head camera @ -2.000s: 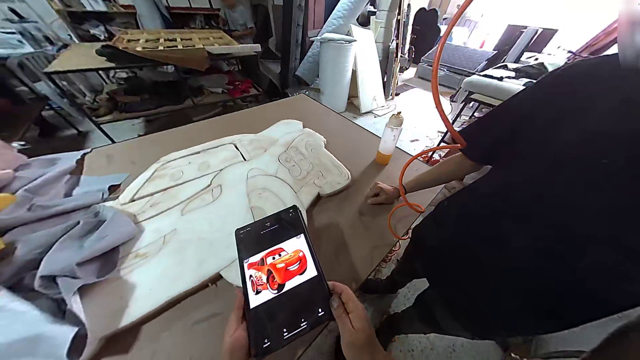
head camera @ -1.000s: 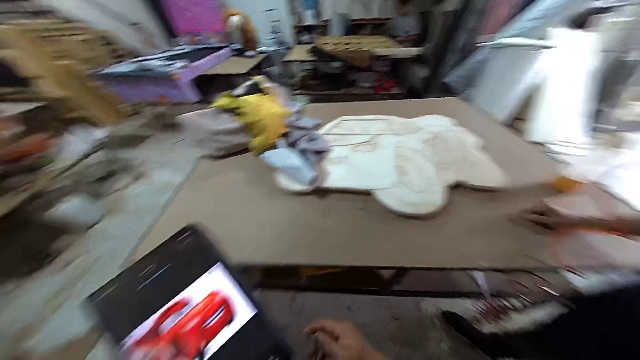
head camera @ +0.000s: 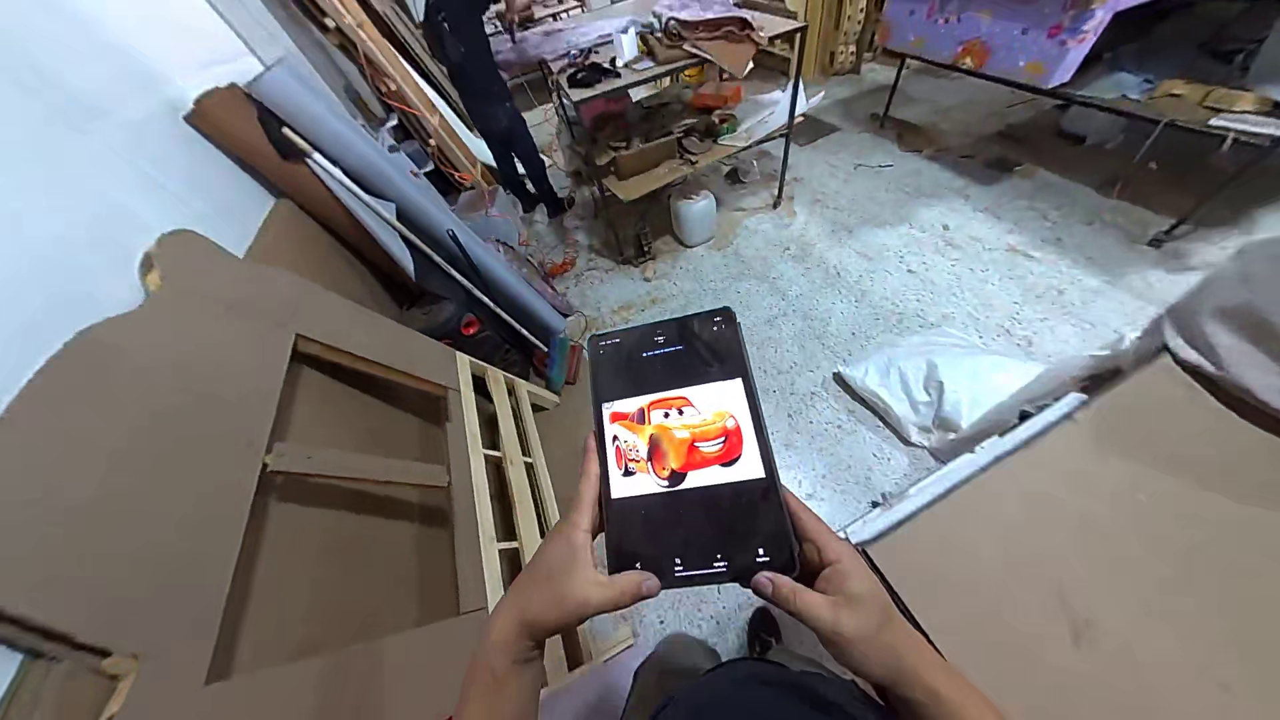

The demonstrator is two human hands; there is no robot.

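A black tablet [head camera: 690, 530] is held upright at the centre of the head view, its screen lit with a picture of a red cartoon car. My left hand [head camera: 575, 570] grips its lower left edge, the thumb on the bottom corner. On the lower right edge is my right hand [head camera: 835, 585], the thumb likewise at the bottom corner. The fingers behind the tablet are mostly hidden.
At left stands a brown board panel [head camera: 180, 400] with a rectangular opening, beside a slatted wooden frame [head camera: 510, 470]. A board-topped table [head camera: 1120, 560] is at right, a white sack [head camera: 940, 385] beyond it. Farther back, a person [head camera: 490, 90] stands by a cluttered metal-framed table [head camera: 790, 130].
The view has swung away from the car-shaped cutout on the table. My right hand, apart from the tablet one second ago, is now on its right edge.
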